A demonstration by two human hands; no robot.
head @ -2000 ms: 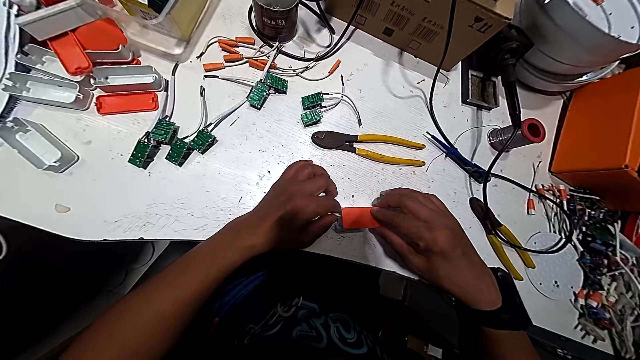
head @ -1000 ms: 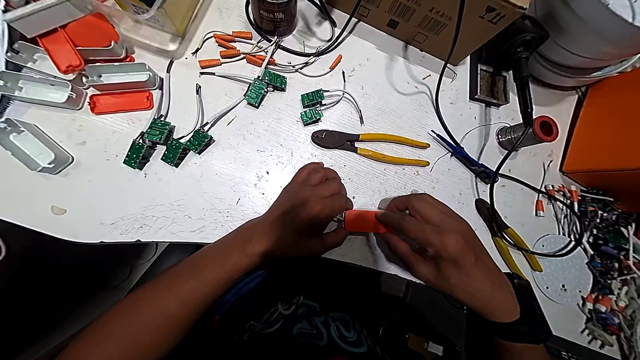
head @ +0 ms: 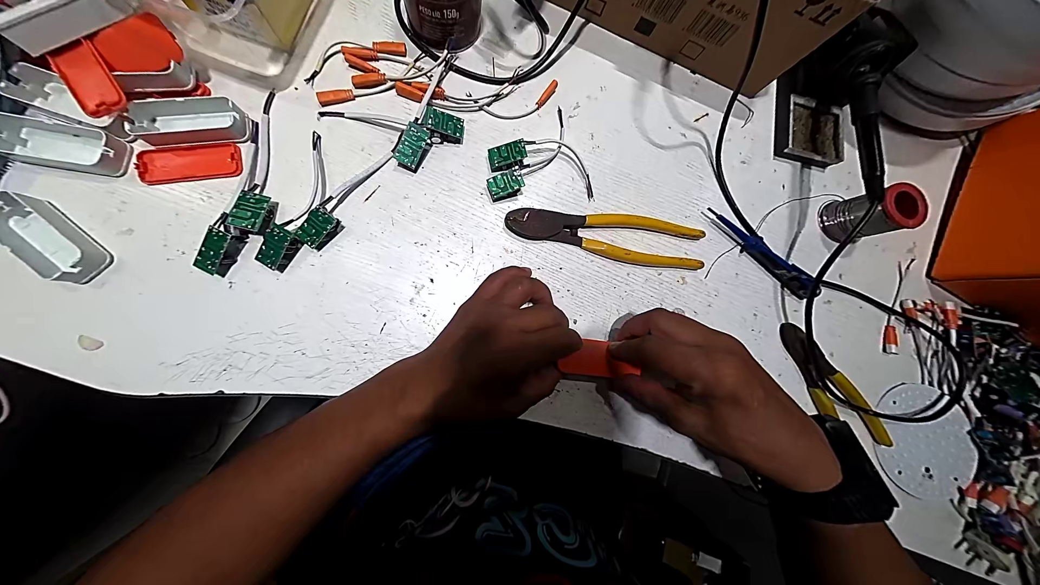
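An orange plastic case piece (head: pixel 597 360) lies between my hands near the table's front edge. My left hand (head: pixel 508 345) grips its left end, the fingertips hidden behind the knuckles. On its right end are the thumb and fingers of my right hand (head: pixel 686 370), which has a black band at the wrist. Just beyond my hands lie cable cutters with yellow handles (head: pixel 605 234). Farther off are two small green circuit boards with wires (head: pixel 505 166). More green boards (head: pixel 252 213) lie to the left, near grey plastic housings (head: pixel 53 240) and a red cover (head: pixel 189 163).
White leads with orange connectors (head: pixel 370 80) lie near a dark can (head: pixel 444 23) and a cardboard box (head: pixel 715 32). At right are a solder spool (head: pixel 873 213), a blue-handled tool (head: pixel 764 252), looping black cable, yellow-handled pliers (head: pixel 833 386) and a pile of connectors (head: pixel 1003 455).
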